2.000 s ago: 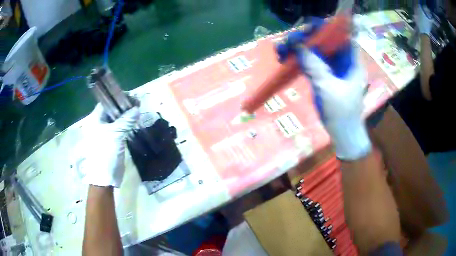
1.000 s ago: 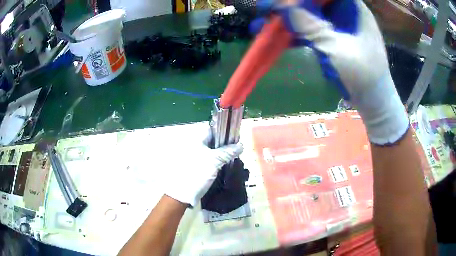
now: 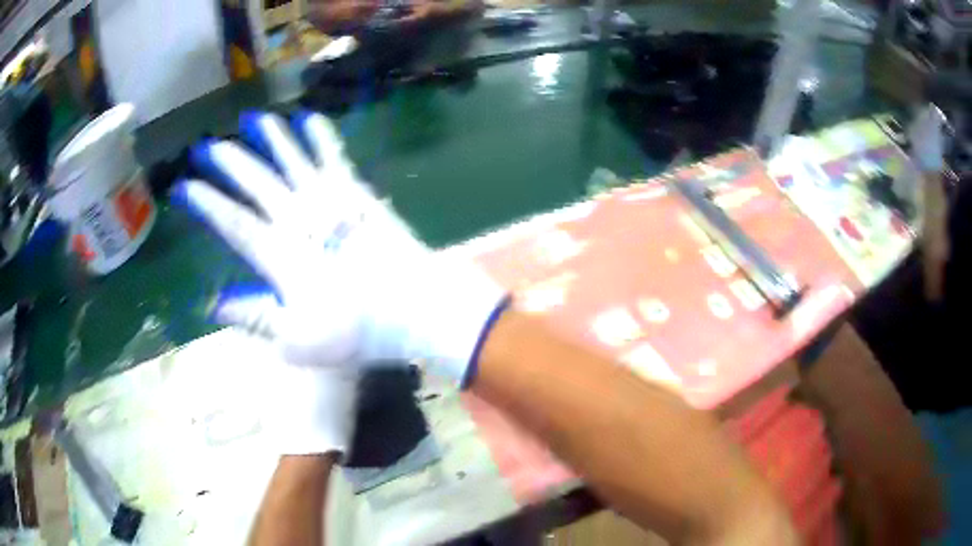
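My right hand (image 3: 346, 261), in a white glove with blue fingertips, is spread open left of centre with its back to me. No rods show in it. My left hand (image 3: 318, 403), also gloved in white, is below and mostly hidden behind it, so its fingers and any hold are out of sight. The black pad (image 3: 386, 416) lies beside my left hand on a silver-grey plate (image 3: 400, 466). The silver tubes that stood at the pad are not visible. A silver tube or bundle (image 3: 738, 245) with a dark end lies on the pink sheet (image 3: 597, 288).
Another silver piece (image 3: 94, 469) with a black end (image 3: 126, 523) lies at the left of the white sheet (image 3: 229, 421). A white bucket (image 3: 103, 197) stands on the green table (image 3: 480, 144). Red rods (image 3: 783, 459) are below the bench edge. Another person's arm (image 3: 936, 229) is at far right.
The red rods have left my right hand, which has moved left and opened in front of my left hand. A silver tube or bundle now lies on the pink sheet. The view has shifted.
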